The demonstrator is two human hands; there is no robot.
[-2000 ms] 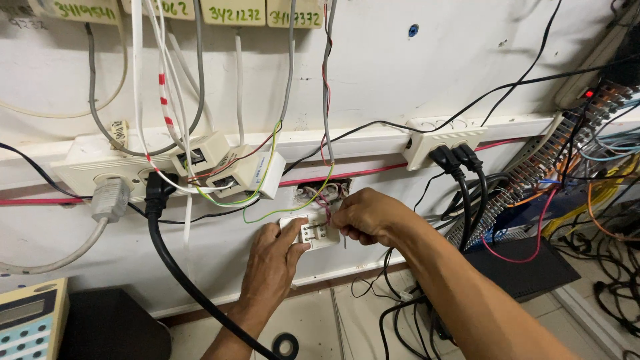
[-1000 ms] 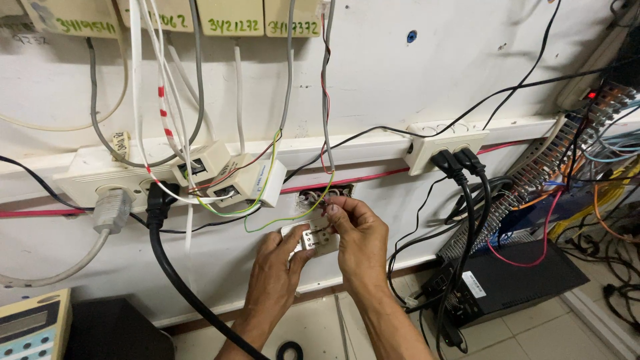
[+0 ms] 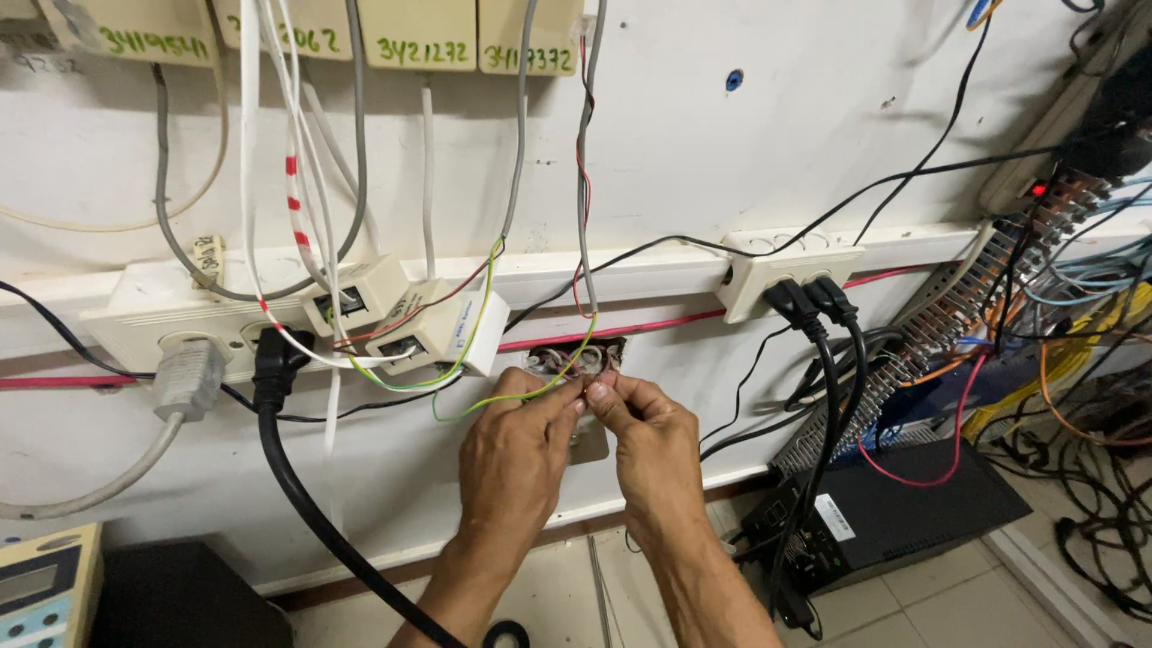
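Both hands meet at the lower edge of an open wall box [image 3: 553,356] with bundled wires inside. My left hand [image 3: 515,450] has its fingertips at the thin wires in front of the box. Thumb and forefinger of my right hand [image 3: 652,441] pinch a thin wire there; its end is hidden by the fingers. A white outlet faceplate [image 3: 589,447] hangs below the box, mostly behind the hands. A green-yellow wire [image 3: 540,391] loops just above my left hand. A grey cable [image 3: 583,207] with a red and black wire comes down from above.
Left of the box are small beige phone jack boxes [image 3: 416,326] and a power outlet strip [image 3: 126,315] with plugs. To the right, a beige outlet [image 3: 751,270] holds two black plugs. A black metal-cased unit [image 3: 927,504] stands on the floor beside tangled cables [image 3: 1107,531]. A tape roll [image 3: 506,634] lies below.
My left hand has left the white faceplate, which it held in the earlier frames, and moved up to the wires beside my right hand.
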